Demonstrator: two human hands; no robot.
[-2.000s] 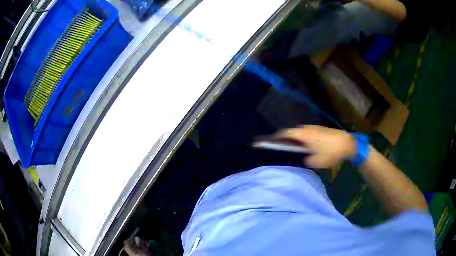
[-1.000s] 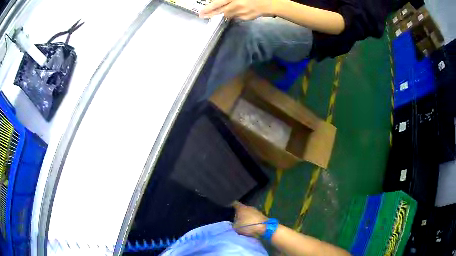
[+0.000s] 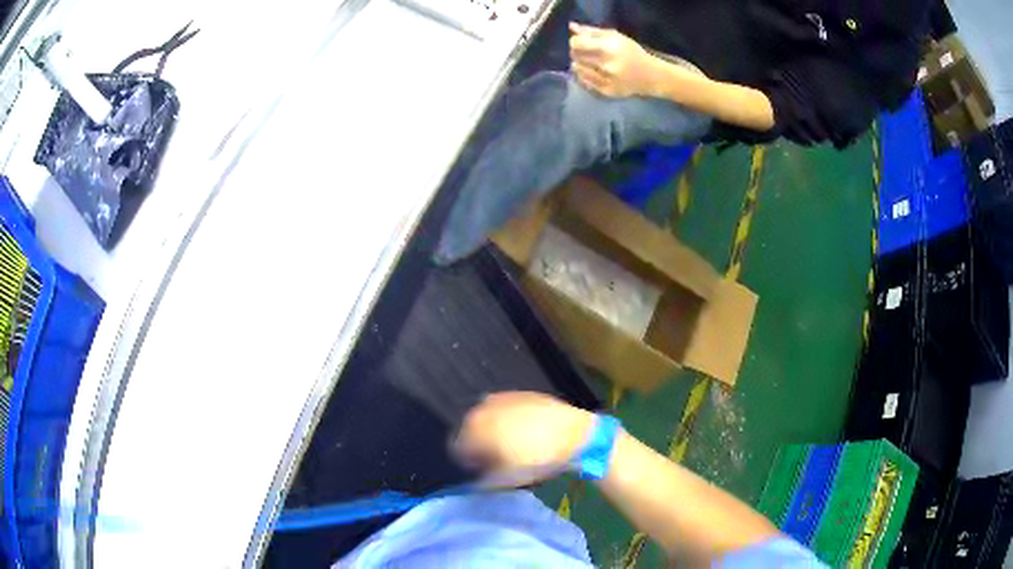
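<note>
My right hand, with a blue wristband, is in the lower middle. It is blurred, with fingers curled, and I cannot tell if it holds anything. It is over or beside a large dark grey, box-like thing below the bench, whose inside is too dark to read. A blue cord runs left from near my body towards the bench edge. My left hand is not in view.
The white bench curves along the left, with a black plastic bag and blue tray. An open carton stands on the green floor. Another person's hand is at the top. A green crate is lower right.
My right hand has moved from holding a thin white-edged thing to lower over the dark box, then up and left. The view has swung right. The other person's hand has left the bench edge.
</note>
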